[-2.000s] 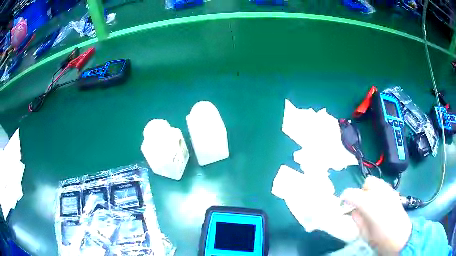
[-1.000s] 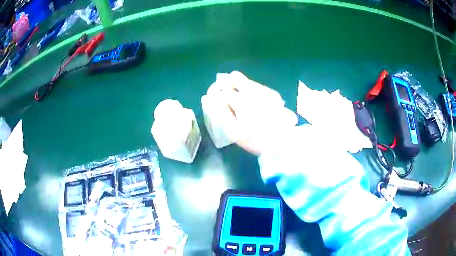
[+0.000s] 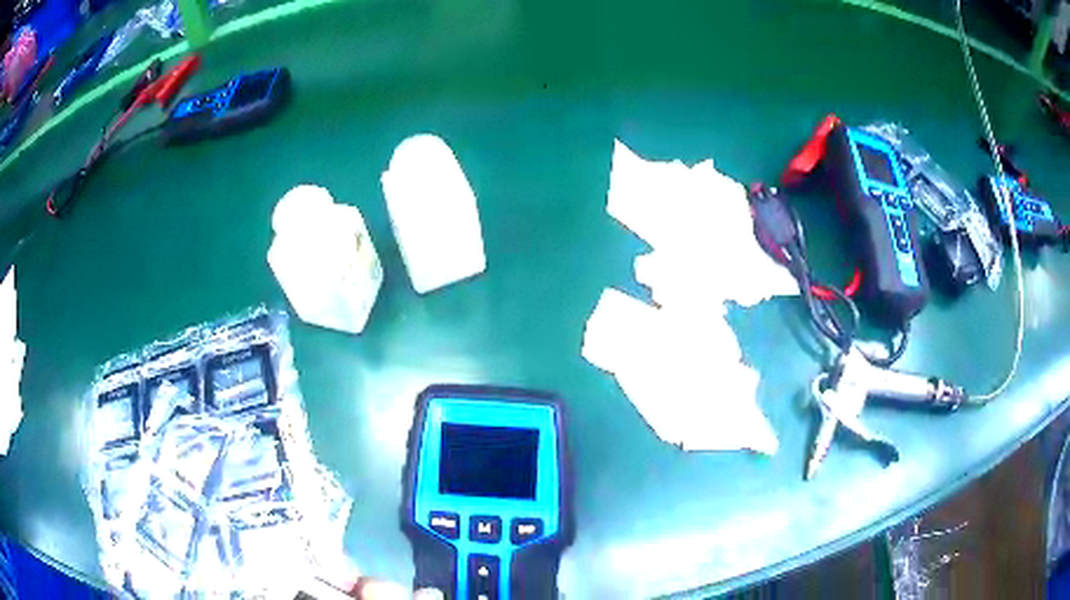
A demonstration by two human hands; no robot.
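Observation:
The battery tester (image 3: pixel 488 469) with a blue face and dark screen lies at the bottom centre. Fingertips of what looks like my left hand (image 3: pixel 390 590) show at the bottom edge, beside the tester's lower left side; the rest is cut off, so its grip cannot be told. My right hand is not in view. Two white bottles, left (image 3: pixel 329 260) and right (image 3: pixel 434 217), stand behind the tester. White ragged cloths (image 3: pixel 692 369) lie right of it. Clear plastic (image 3: pixel 194 457) with dark frames lies at the left.
A silver air gun (image 3: pixel 898 384) on a pale hose lies at the right. Behind it are another tester (image 3: pixel 880 223), red and black leads and a clear bag (image 3: pixel 956 217). A tester (image 3: pixel 229 106) with clamps lies far left. A white cloth (image 3: pixel 9 363) is cut off at the left edge.
My right hand has left the right bottle and gone out of view. Fingertips now show at the bottom edge. The view has shifted, so the bench items sit further left and higher.

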